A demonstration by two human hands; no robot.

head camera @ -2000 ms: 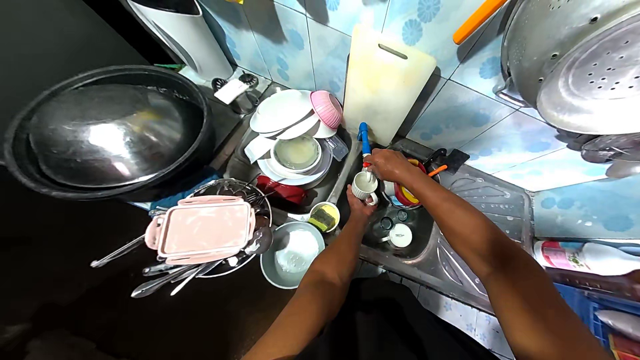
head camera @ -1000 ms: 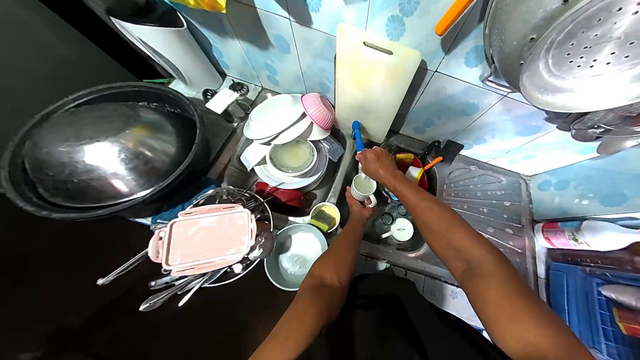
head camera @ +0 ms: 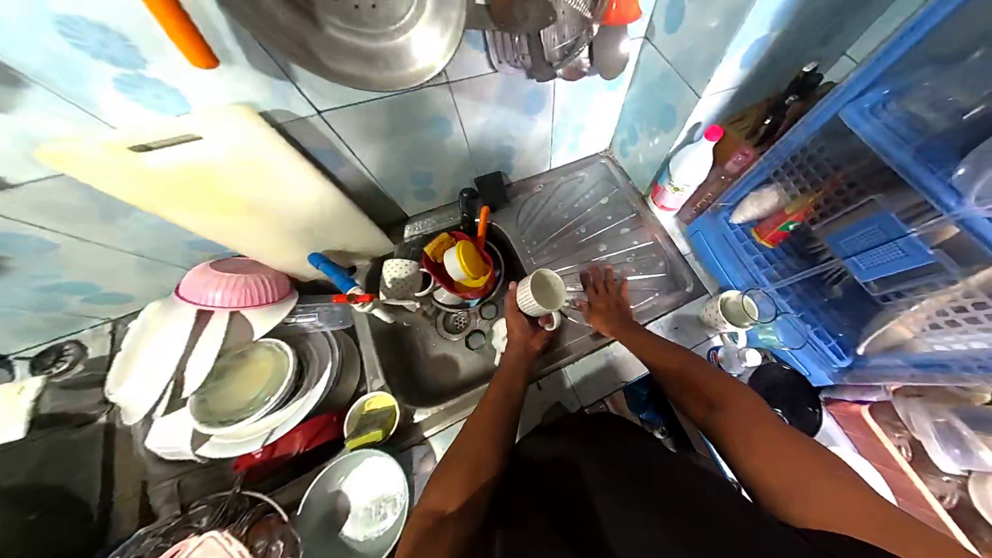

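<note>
My left hand (head camera: 527, 329) holds a ribbed white mug (head camera: 541, 293) over the right side of the sink basin (head camera: 418, 372), its mouth tilted toward the right. Flat above the ridged steel drainboard (head camera: 612, 225), my right hand (head camera: 607, 301) has its fingers apart and nothing in it; whether it touches the metal I cannot tell. A dotted mug (head camera: 403, 279) is at the basin's back left, beside a red bowl (head camera: 443, 277) with a yellow-and-white cup (head camera: 465, 261) in it. Another white cup (head camera: 500, 339) is partly hidden behind my left hand. The blue-handled faucet (head camera: 333, 271) reaches over the basin.
Stacked plates (head camera: 310, 387) and a pink bowl (head camera: 234, 284) stand left of the basin. A small tub with a sponge (head camera: 372, 420) and a grey basin (head camera: 355, 504) are nearer me. A cutting board (head camera: 225, 186) leans on the tiles. Right are a bottle (head camera: 688, 170), a mug (head camera: 728, 311) and a blue rack (head camera: 783, 310).
The view has swung to the right. My right hand has left the faucet area and is now over the drainboard. The white mug remains in my left hand and has moved away from the faucet.
</note>
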